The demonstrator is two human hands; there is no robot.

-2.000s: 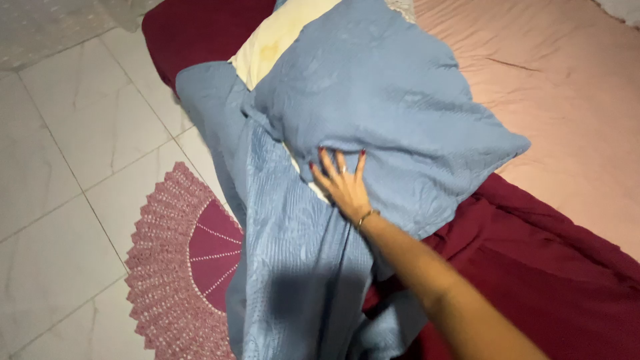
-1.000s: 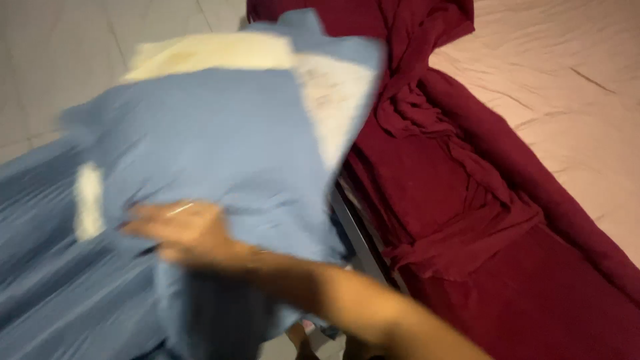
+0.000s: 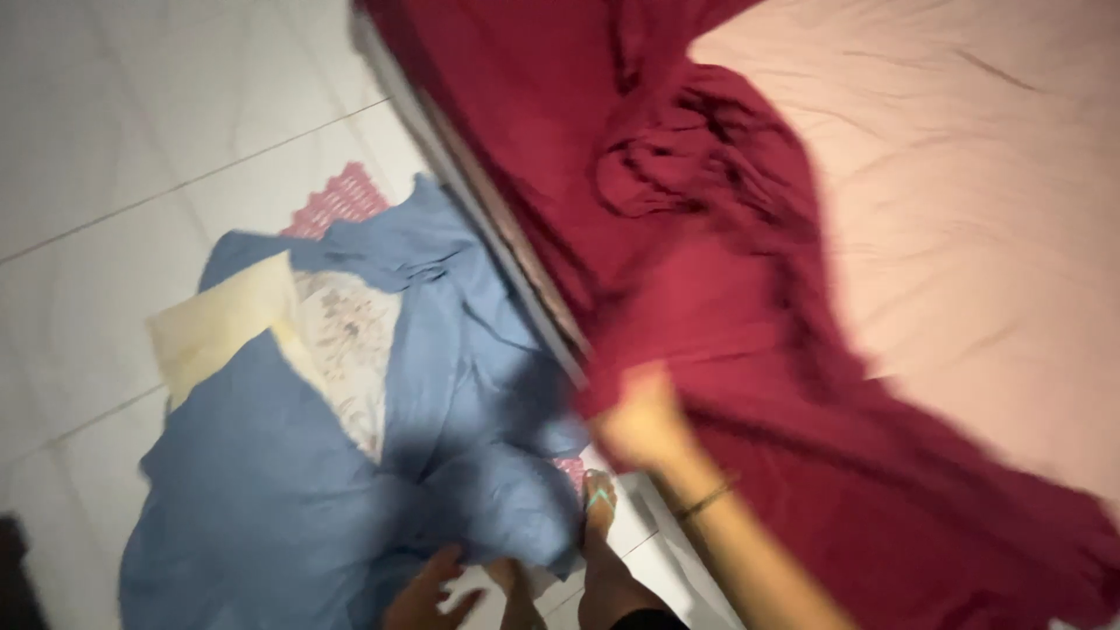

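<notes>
My right hand (image 3: 643, 420), blurred, is closed on the edge of a dark red cloth (image 3: 744, 332) that lies along the side of the bed. A thin bracelet circles that wrist. At the bottom, my left hand (image 3: 433, 595) hangs over the floor with its fingers apart, near blue fabric. The blue bedding (image 3: 262, 490) lies heaped on the floor beside the bed, and a pale yellow cloth piece (image 3: 227, 315) and a floral-patterned white piece (image 3: 350, 341) show among its folds.
A peach-coloured sheet (image 3: 980, 227) covers the bed at the right. The bed frame's edge (image 3: 472, 192) runs diagonally beside white floor tiles (image 3: 96, 192). A pink crocheted rug (image 3: 337, 206) shows from under the blue heap. My feet (image 3: 599, 499) stand close to the bed.
The blue bedding has gone from the bed down to the floor. My right hand has let go of it and moved onto the red cloth. My left hand has come into view.
</notes>
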